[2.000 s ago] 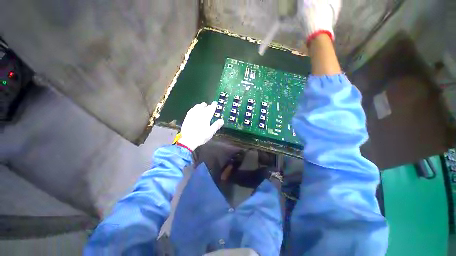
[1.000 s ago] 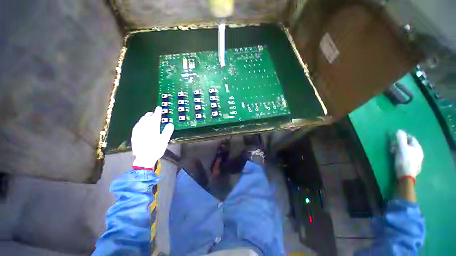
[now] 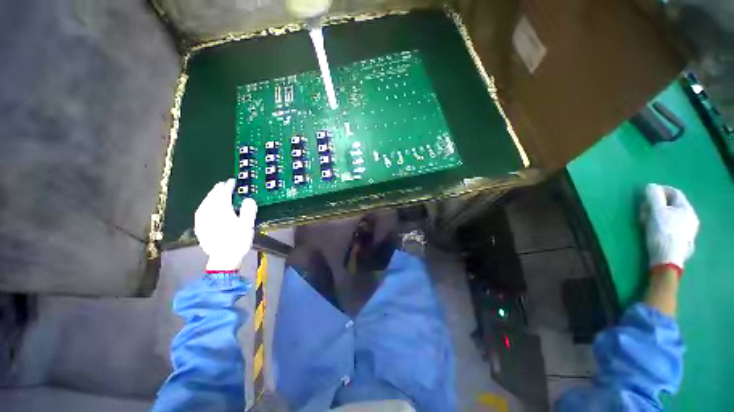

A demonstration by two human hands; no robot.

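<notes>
The green printed circuit board lies on the dark green booth mat, with rows of small black-and-white blocks at its lower left. My left hand, in a white knitted glove, holds the board's lower left corner, fingers and thumb at the edge. A pale nozzle comes down from the top edge, its tip over the middle of the board, with no hand on it. My right hand, in a white glove with a red cuff edge, rests on the bench mat at the right, with nothing visible in it.
The booth's front edge runs below the board, with grey walls at left and back. A brown panel stands right of the booth. The green bench mat bears a small black object. Yellow-black tape marks the floor.
My right hand has moved from the top, beside the nozzle, down to the bench mat. My left hand stays at the board's corner. The view has shifted and the nozzle hangs over the board.
</notes>
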